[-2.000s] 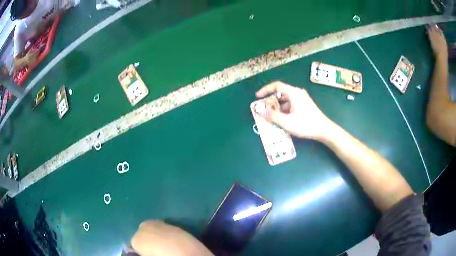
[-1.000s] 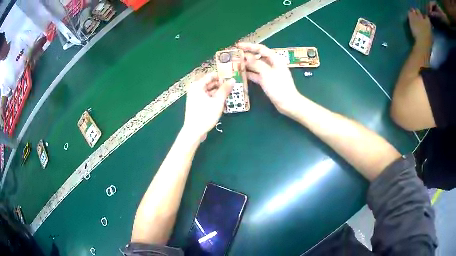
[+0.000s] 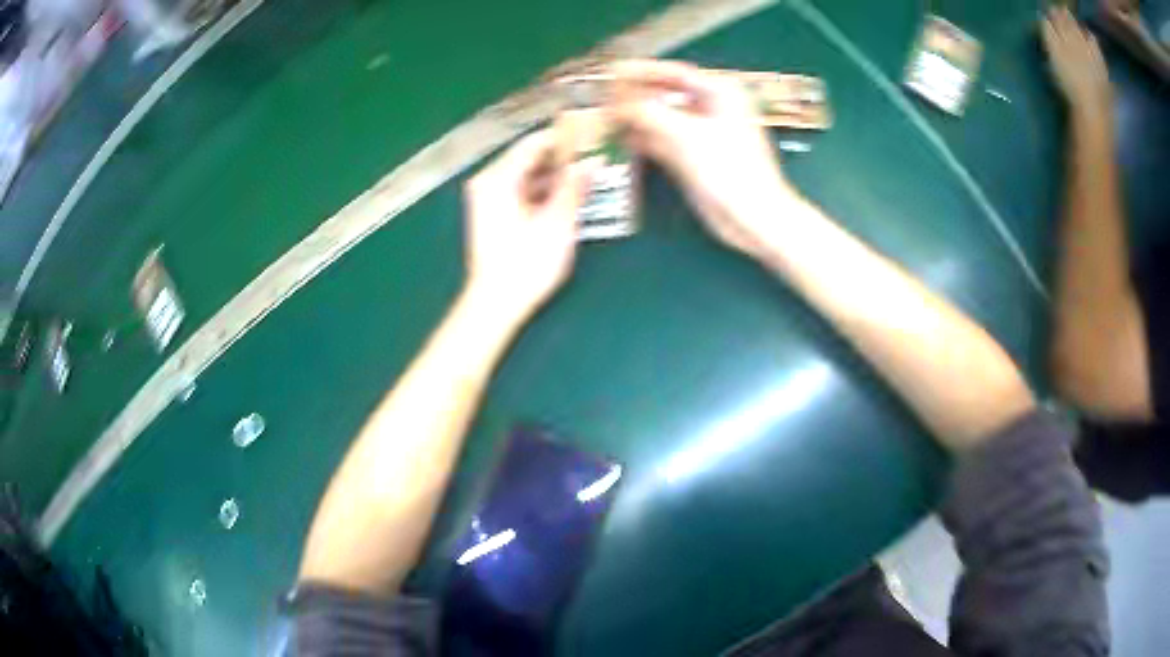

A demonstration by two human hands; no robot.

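An open handset half (image 3: 608, 199) with a whitish keypad area and a bit of green board is in front of me; the frame is blurred. My left hand (image 3: 524, 218) holds its left side. My right hand (image 3: 686, 135) is at its upper end, fingers bent over it and hiding that end; whether it pinches a small part cannot be told. Another handset half (image 3: 796, 102) lies just right of my right hand, partly behind it, with a small whitish part (image 3: 796, 146) below it.
A dark smartphone (image 3: 533, 546) lies near my body. Handset halves lie at far left (image 3: 159, 303) and upper right (image 3: 943, 64). White rings (image 3: 248, 430) are scattered at left. A pale strip (image 3: 321, 244) crosses the green surface. Another person's arm (image 3: 1097, 244) is at right.
Since two seconds ago my left hand has come up from the bottom edge and taken the handset half, now raised. Since one second ago my right hand has moved over its upper end.
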